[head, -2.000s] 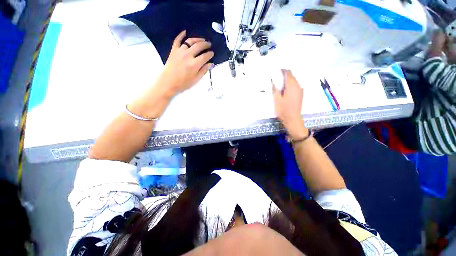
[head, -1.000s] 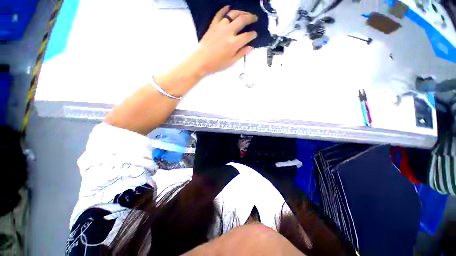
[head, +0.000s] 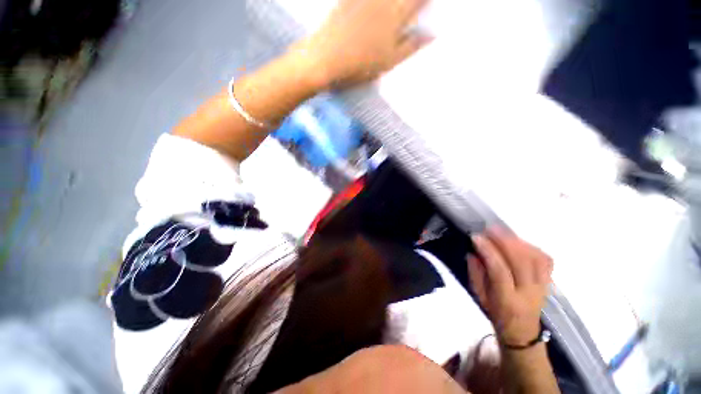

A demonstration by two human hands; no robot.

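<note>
The view is tilted and blurred. My left hand is at the top, over the white table near its front edge, and its fingertips are smeared by motion. My right hand is at the table's front edge, lower right, with its fingers bent; I cannot tell whether it holds anything. A navy panel lies at the upper right, away from both hands. Whether a white piece lies on the white table cannot be told.
A grey ruled band runs diagonally along the table's front edge. A blue pen-like tool lies at the lower right. Blurred pale machine parts show at the right rim. A light-blue item is below the table edge.
The view has swung and tilted strongly. My left hand is off the navy panel, which now shows at the upper right. My right hand, out of sight one second ago, is at the front edge.
</note>
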